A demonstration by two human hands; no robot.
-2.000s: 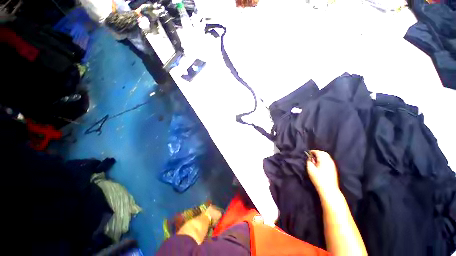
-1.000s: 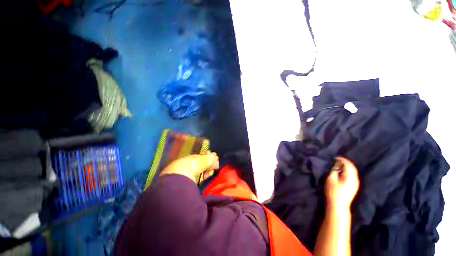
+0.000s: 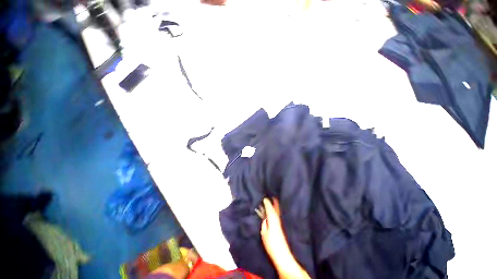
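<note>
A dark navy garment heap [image 3: 349,190] lies crumpled on the white table, with a small white label [image 3: 248,151] on its left part. My right hand [image 3: 272,223] rests on the heap's lower left, with a small metallic tool, seemingly thread snips [image 3: 260,211], at its fingertips. Most of the tool is hidden by the hand. My left hand [image 3: 188,257] is low at the bottom edge, beside the table edge and a striped woven bag [image 3: 154,258]. It is small, blurred and partly cut off, and its fingers are unclear.
The white table [image 3: 163,180] bears a dark phone [image 3: 134,77] and a black curving strip [image 3: 200,139] left of the heap. More navy cloth [image 3: 441,71] lies at the far right. A blue plastic bag [image 3: 136,204] lies on the blue floor [image 3: 71,141].
The view has swung up and right, so the far table, phone and second cloth show again. My left hand now sits at the bottom edge. My right hand remains on the heap.
</note>
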